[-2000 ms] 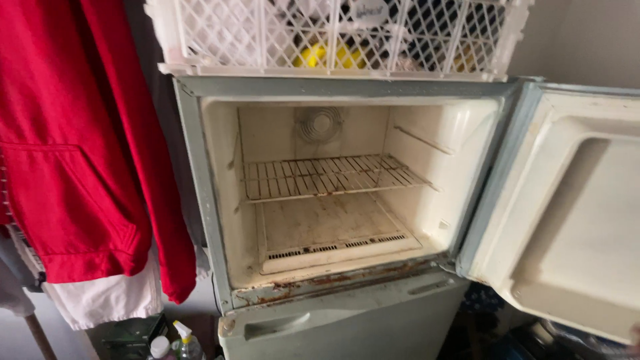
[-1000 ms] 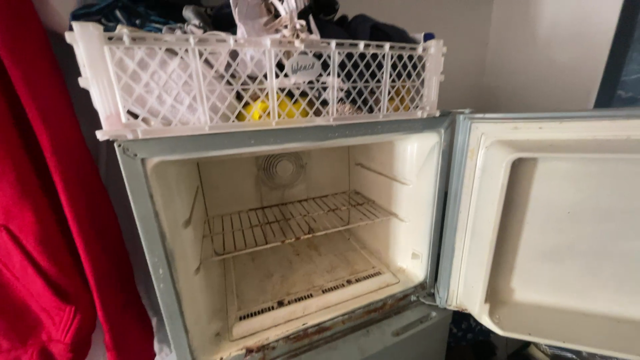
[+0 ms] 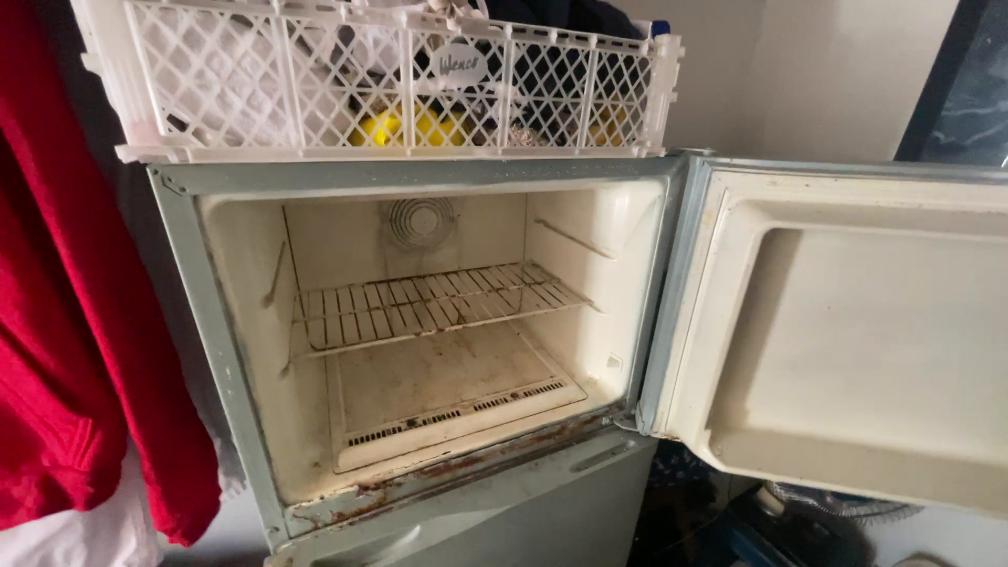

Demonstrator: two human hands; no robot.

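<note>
Neither of my hands shows in the head view. An old grey-green refrigerator (image 3: 465, 504) fills the middle, its upper compartment standing wide open. Inside, a wire shelf (image 3: 441, 303) with brown stains spans the compartment, above a dirty cream floor panel (image 3: 449, 378) with slotted vents. A round fan grille (image 3: 421, 223) sits in the back wall. The upper door (image 3: 874, 339) is swung out to the right, its cream inner side facing me. Rust marks the front sill (image 3: 441, 468) under the opening. The lower door is closed.
On top of the refrigerator stands a white plastic lattice crate (image 3: 291, 87) holding cloth and yellow items. A red hooded garment (image 3: 79, 315) hangs at the left, with white cloth (image 3: 87, 531) below it. A wire fan guard (image 3: 850, 504) and dark objects lie low behind the open door.
The view has shifted, bringing the open door and crate further into sight. The refrigerator, shelf and crate show no plain change.
</note>
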